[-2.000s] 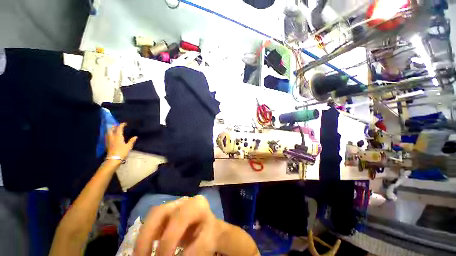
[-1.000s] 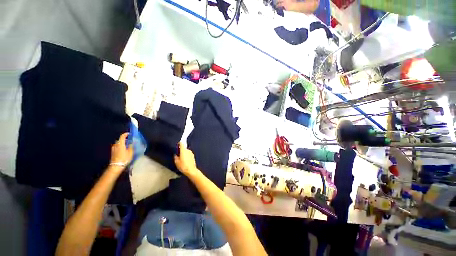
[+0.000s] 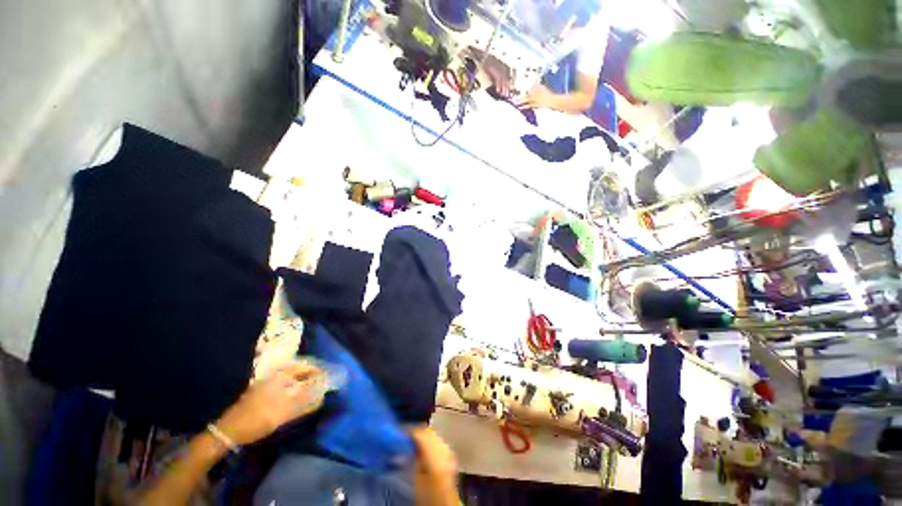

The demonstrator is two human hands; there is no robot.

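Observation:
A bright blue piece (image 3: 358, 410), cloth or plastic, is stretched over my lap at the table's front edge. My left hand (image 3: 277, 397) is blurred and grips its left side, where something pale and translucent shows. My right hand (image 3: 435, 463), partly cut off by the lower edge, holds its right end. A large dark garment panel (image 3: 168, 287) lies flat on the left. Smaller dark pieces (image 3: 344, 277) and a folded dark piece (image 3: 413, 316) lie right of it.
The cream sewing machine head (image 3: 534, 390) stands on the right, with red-handled scissors (image 3: 540, 333) behind it. Thread spools (image 3: 386, 193) lie in the trough. A green-white basket (image 3: 569, 259) holds dark scraps. Another person's arm (image 3: 569, 99) and a green fan (image 3: 727, 69) show at the top.
The blue piece has come off the table by the large panel, towards my lap. My left hand has moved right and down with it. My right hand has left the dark pieces and moved down onto it.

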